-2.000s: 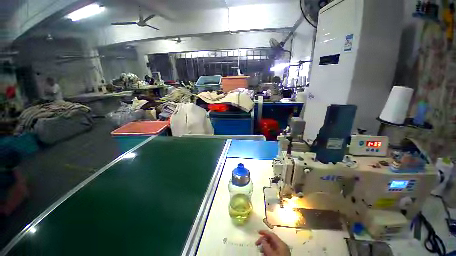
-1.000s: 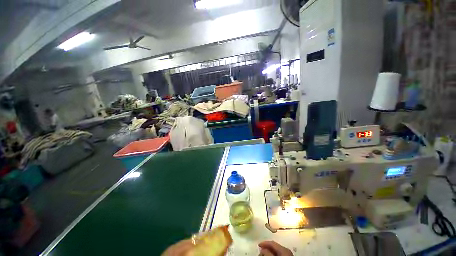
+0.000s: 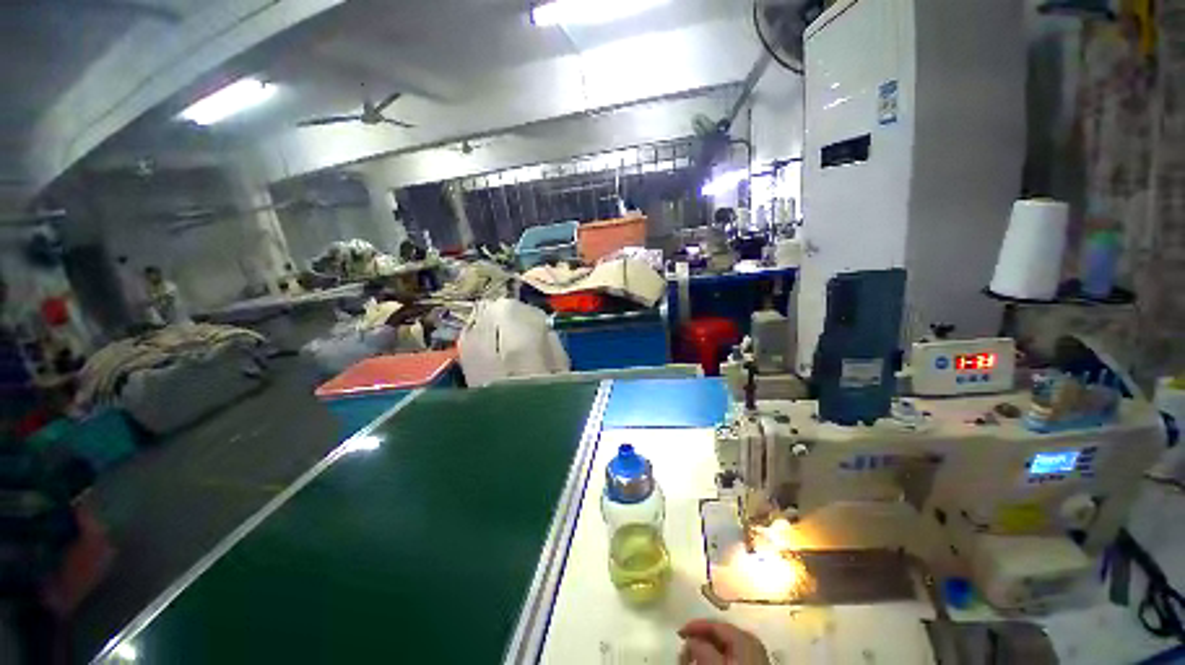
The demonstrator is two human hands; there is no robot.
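My right hand [image 3: 723, 643] is at the bottom edge, partly cut off, with its fingers curled over the white table; whether it holds anything cannot be told. My left hand is not in view. A clear drink bottle [image 3: 634, 526] with a blue cap and pale yellow-green liquid stands upright on the white table, beyond my right hand and a little to its left. The cream sewing machine [image 3: 845, 474] stands to the right, its lamp lighting the needle plate area [image 3: 845, 576]. No bread shows.
The glossy dark green tabletop [image 3: 377, 520] adjoins on the left. A control box [image 3: 962, 366] with red digits sits on the machine, near a dark blue upright panel [image 3: 860, 344]. Black-handled scissors [image 3: 1160, 608] lie far right. A white thread cone [image 3: 1031, 250] stands behind. A person [image 3: 159, 294] is far left.
The left hand with the bread, seen one second ago at the bottom, has gone out of view. The right hand stays near the bottom edge. The camera view has shifted slightly.
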